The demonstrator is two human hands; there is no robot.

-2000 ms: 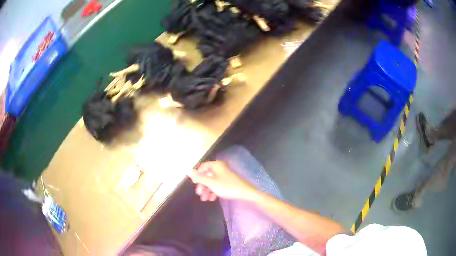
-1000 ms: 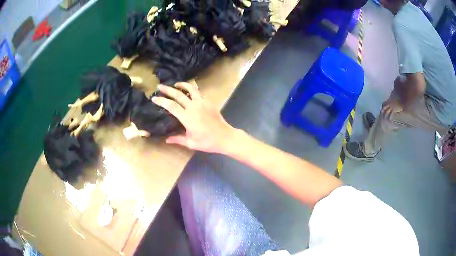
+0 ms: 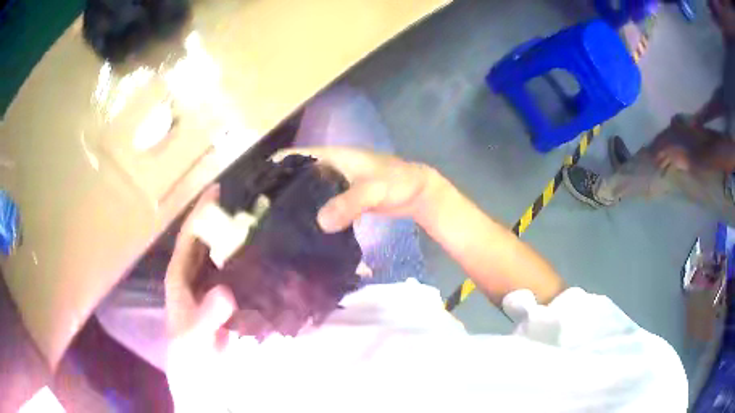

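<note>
A black hair or mane part [image 3: 294, 242] with jagged edges is held above my lap, beside the table edge. A pale tan blocky peg [image 3: 230, 231] sticks out at its left side. My right hand [image 3: 379, 193] grips its upper right, with the thumb on top. My left hand [image 3: 193, 278] holds its left side, near the peg; its fingers are blurred. The fingers behind the part are hidden.
The brown table [image 3: 72, 266] bears a white round dish [image 3: 153, 129] on cardboard and a black piece [image 3: 133, 28]. A blue stool [image 3: 568, 85], floor tape and a seated person's legs are on the right.
My right hand has moved from the row of pieces on the table back to my lap. A black part is now between both hands, and my left hand has come into view.
</note>
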